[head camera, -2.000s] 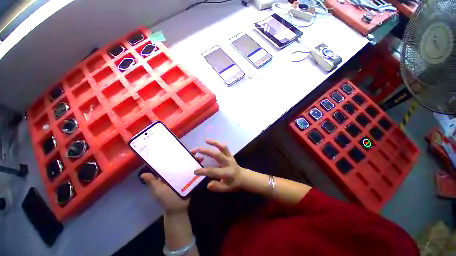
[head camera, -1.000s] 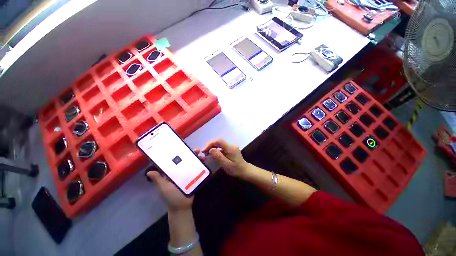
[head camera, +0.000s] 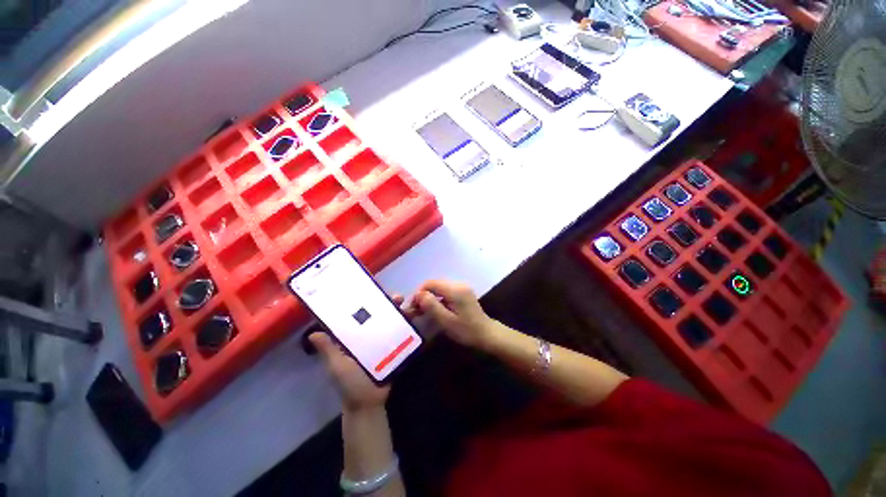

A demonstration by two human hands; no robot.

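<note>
My left hand holds the test smartphone from below. Its screen is white with a small dark square in the middle and a red-orange button near the bottom. A small dark rounded thing shows at my left thumb; it is mostly hidden. My right hand is at the phone's right edge, fingers bent together; whether they hold anything is too small to tell. The bench foam tray, red-orange, lies behind the phone, with dark smartwatch units in some pockets.
A spare black smartphone lies at left. Two pale phones, a dark-edged device and a white corded device lie on the bench. The side foam tray is lower right, beside a pedestal fan. Cables lie at the back.
The phone screen has changed from a mostly blank page to one with a dark square. My right hand has moved off the screen to the phone's edge, fingers drawn together. The view has shifted slightly.
</note>
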